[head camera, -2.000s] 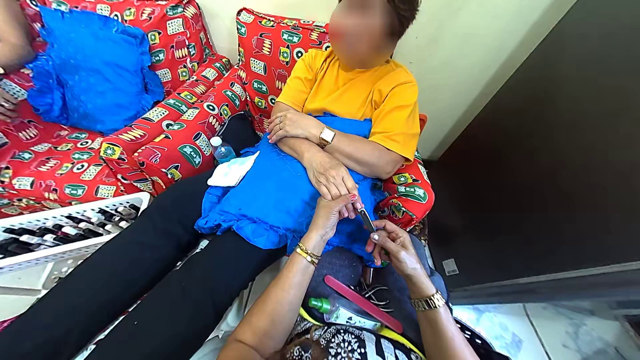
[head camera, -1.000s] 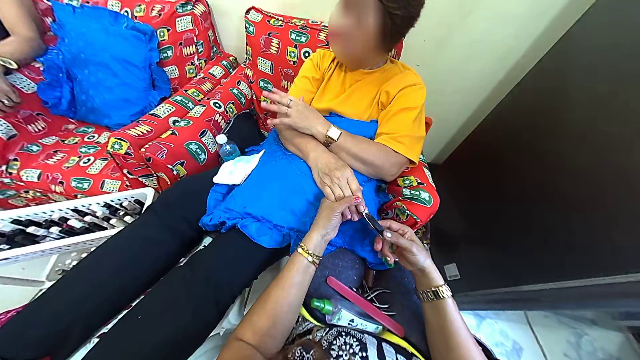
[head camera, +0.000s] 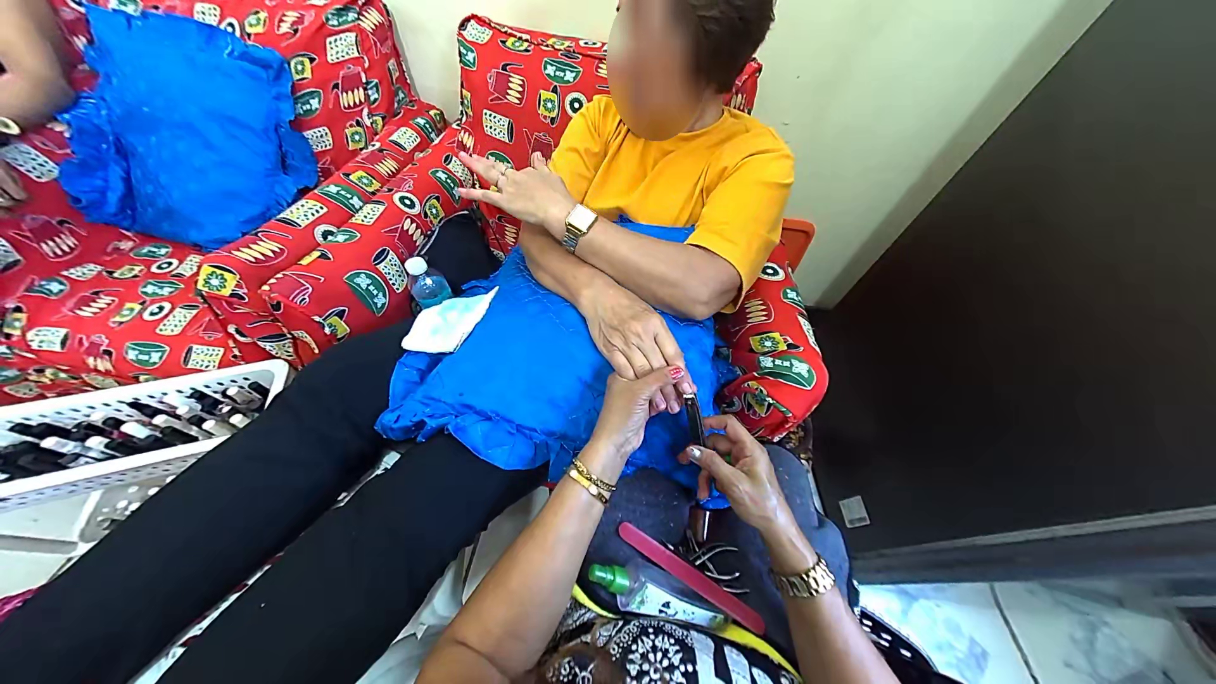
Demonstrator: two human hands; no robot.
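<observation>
My left hand [head camera: 635, 408] holds the fingers of the seated person's hand [head camera: 629, 328], which rests on a blue ruffled cushion [head camera: 513, 370]. In my right hand [head camera: 736, 465] is a nail clipper [head camera: 694, 418], its tip at those fingertips. Something green shows partly behind my right fingers. Below my hands, on my lap, lie a pink nail file [head camera: 689, 578], metal cuticle nippers [head camera: 712, 560] and a clear bottle with a green cap [head camera: 660, 597]. The person's other hand [head camera: 522, 190], with a ring and a watch, is raised with its fingers spread.
A white plastic basket [head camera: 271, 380] of nail polish bottles stands at the left. A folded white cloth [head camera: 448, 323] and a small capped bottle [head camera: 427, 283] lie by the blue cushion. Another person's arm [head camera: 28, 66] shows at upper left. A dark panel [head camera: 1026, 313] stands at the right.
The seated person's upper hand has lifted off the other arm, and its fingers have spread. My hands remain at the person's fingertips, with the clipper in my right hand.
</observation>
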